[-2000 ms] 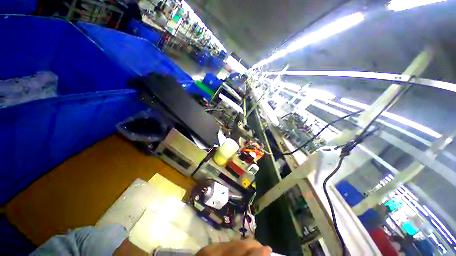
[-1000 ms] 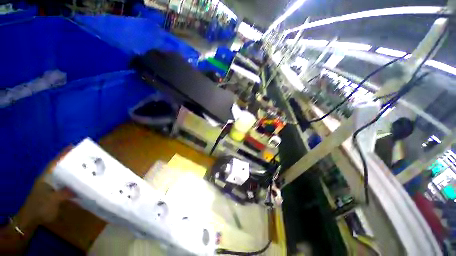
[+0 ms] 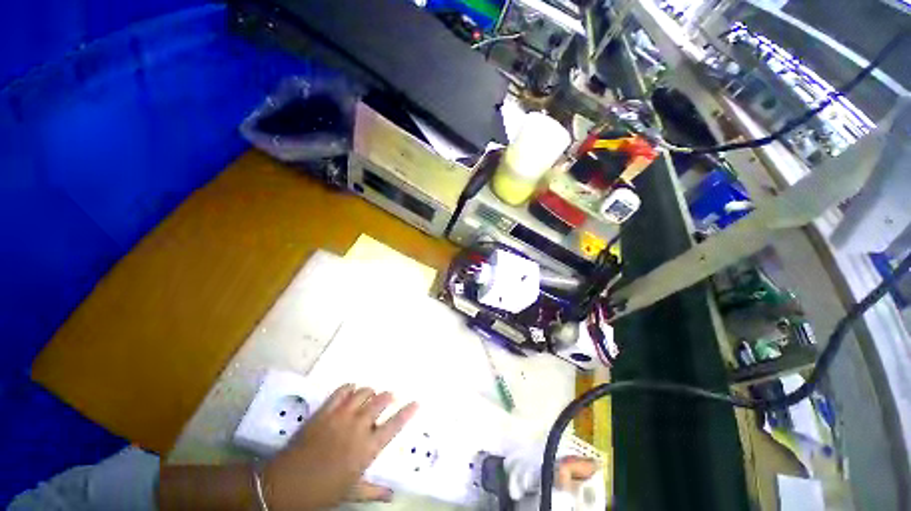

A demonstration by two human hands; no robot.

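A white multi-socket power strip [image 3: 272, 413] lies across the pale sheets at the bottom, with round recessed outlets facing up. My left hand [image 3: 335, 449], bare with a bracelet, is laid over the strip between outlets, its fingers across the top and the thumb at the near side. My right hand [image 3: 547, 477], in a white glove with bare fingertips showing, is at the strip's right end, partly behind the black cable and cut by the bottom edge. It holds a dark plug [image 3: 494, 473] against an outlet; the contact is blurred.
A fixture with a white square block [image 3: 509, 280] stands behind the strip. A thin green screwdriver [image 3: 503, 392] lies on the pad. Beige instruments [image 3: 400, 190] carry a yellow container [image 3: 531, 155]. A black cable [image 3: 639, 387] loops in from the right. A blue bin [image 3: 110, 130] is left, a green conveyor [image 3: 669, 419] right.
The strip, held up in my left hand a second ago, now lies on the sheets. My left hand has moved right onto it. My right hand with the plug has come into view. The view has tilted down.
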